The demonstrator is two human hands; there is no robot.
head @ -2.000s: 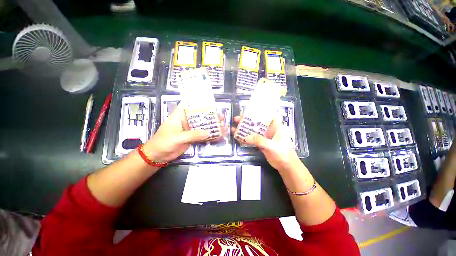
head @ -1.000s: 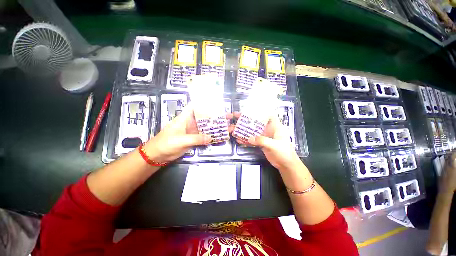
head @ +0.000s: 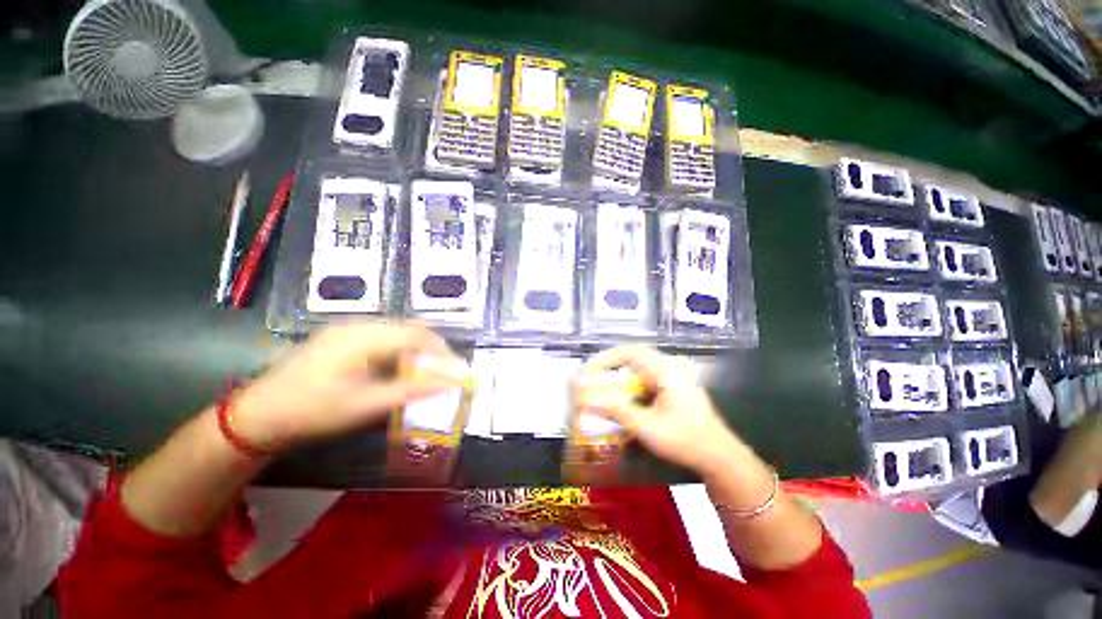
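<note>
My left hand (head: 363, 375) holds a yellow-framed keypad phone (head: 429, 417) by its top end, low in front of my chest. My right hand (head: 647, 393) holds another such phone (head: 597, 426) the same way. Both phones and hands are motion-blurred. Beyond them lies a clear blister tray (head: 514, 342). Its far row has one phone back (head: 372, 94) at the left and several yellow-framed phones face up (head: 469, 115). Its near row has phones back side up (head: 348, 246). White slips (head: 527, 393) lie on the bench between my hands, partly hidden.
A white desk fan (head: 135, 58) stands at the far left. A white pen (head: 233, 238) and a red pen (head: 264, 242) lie left of the tray. Another tray of phone backs (head: 898, 317) is to the right, with a person's arm (head: 1063, 484) beyond it.
Both hands have moved down from over the tray towards my body with the phones, uncovering the near row. My grip is now at the phones' top ends. The whole view has shifted.
</note>
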